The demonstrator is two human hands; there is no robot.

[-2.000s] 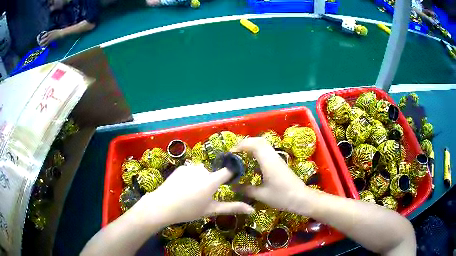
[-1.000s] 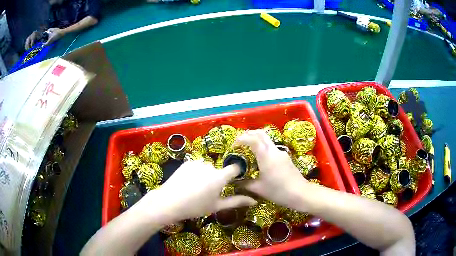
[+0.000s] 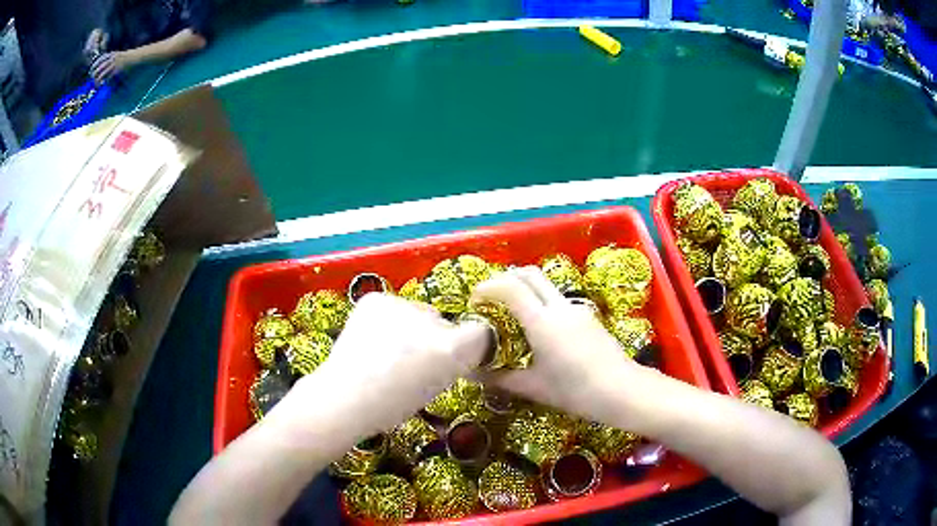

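Note:
A shiny gold microphone grille (image 3: 509, 337) is held above the large red tray (image 3: 442, 242), with its open neck facing left. My right hand (image 3: 560, 344) is wrapped around the grille. My left hand (image 3: 396, 354) is at the neck, its fingers pushed into the opening. The dark foam liner is hidden by the grille and my left fingers. Several loose gold grilles lie in the tray under and around both hands, some with round open necks showing.
A small red basket (image 3: 678, 238) heaped with grilles stands at right. A tipped cardboard carton (image 3: 62, 221) is at left. Behind are the green belt (image 3: 432, 123), a yellow cylinder (image 3: 600, 40) and a grey post (image 3: 812, 92). A person's hands (image 3: 103, 60) show at upper left.
My left fingers have gone deeper into the grille's neck, and the dark foam seen at the opening is now hidden. The yellow cylinder on the belt has moved right.

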